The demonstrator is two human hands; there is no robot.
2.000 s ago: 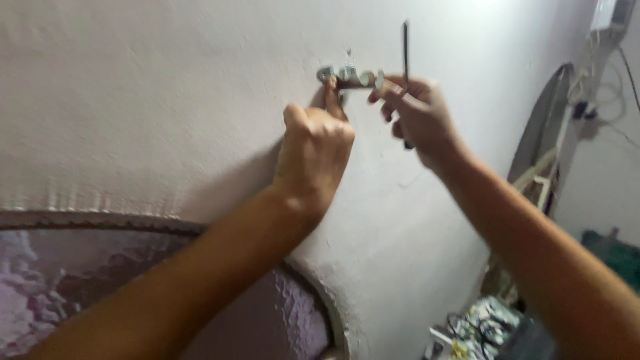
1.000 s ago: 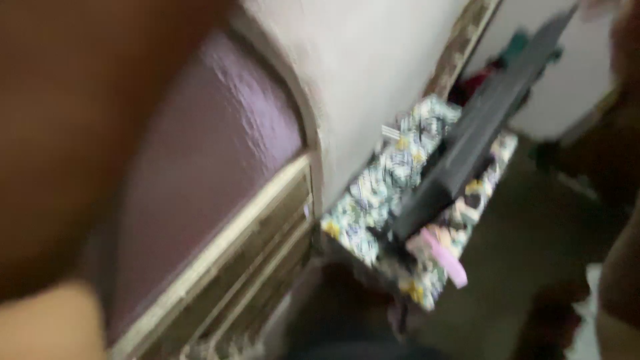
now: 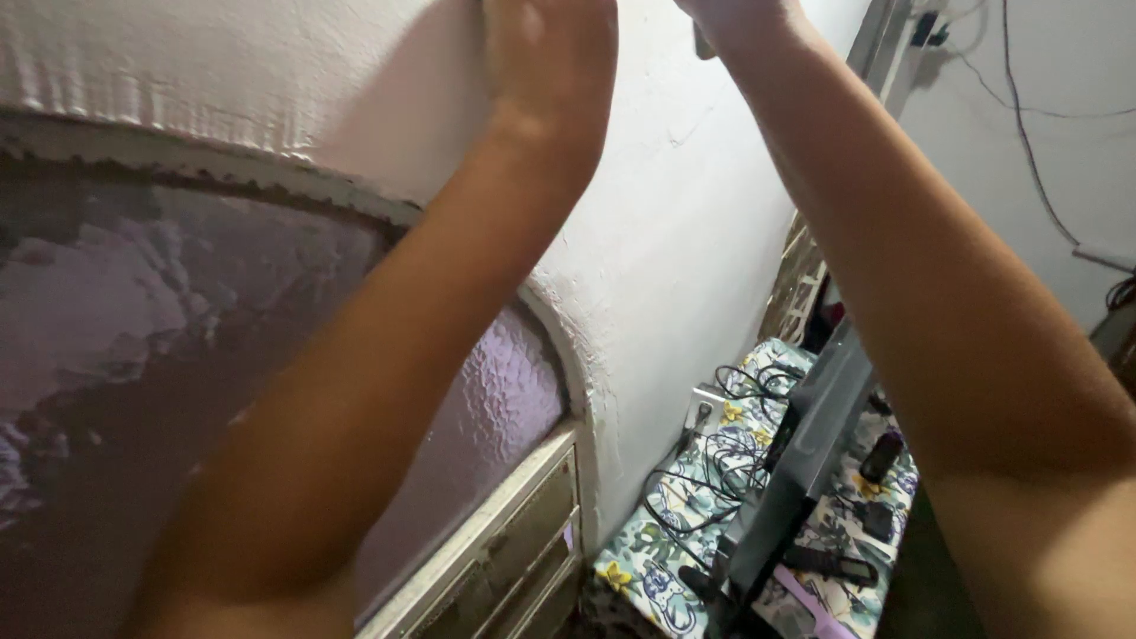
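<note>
Both arms reach up along the white wall (image 3: pixel 657 222). My left hand (image 3: pixel 555 22) is cut off by the top edge, so only the wrist and the lower part of the hand show; its fingers are out of view. My right hand (image 3: pixel 745 18) is also mostly beyond the top edge. A small greyish piece of an object (image 3: pixel 704 43) shows beside its palm; what it is cannot be told. The arched window with textured glass (image 3: pixel 515 373) lies behind and beside my left forearm.
At lower right stands a table with a floral cover (image 3: pixel 639 559), bearing a dark flat screen (image 3: pixel 799 453), tangled black cables (image 3: pixel 728 470), a white socket box (image 3: pixel 704 410) and a pink-purple object (image 3: pixel 812 603). A cable (image 3: pixel 1021 133) hangs on the far wall.
The view has swung down to the table and back toward the wall. Two seconds ago both hands were in full view at a small fixture on the wall; now they are mostly cut off.
</note>
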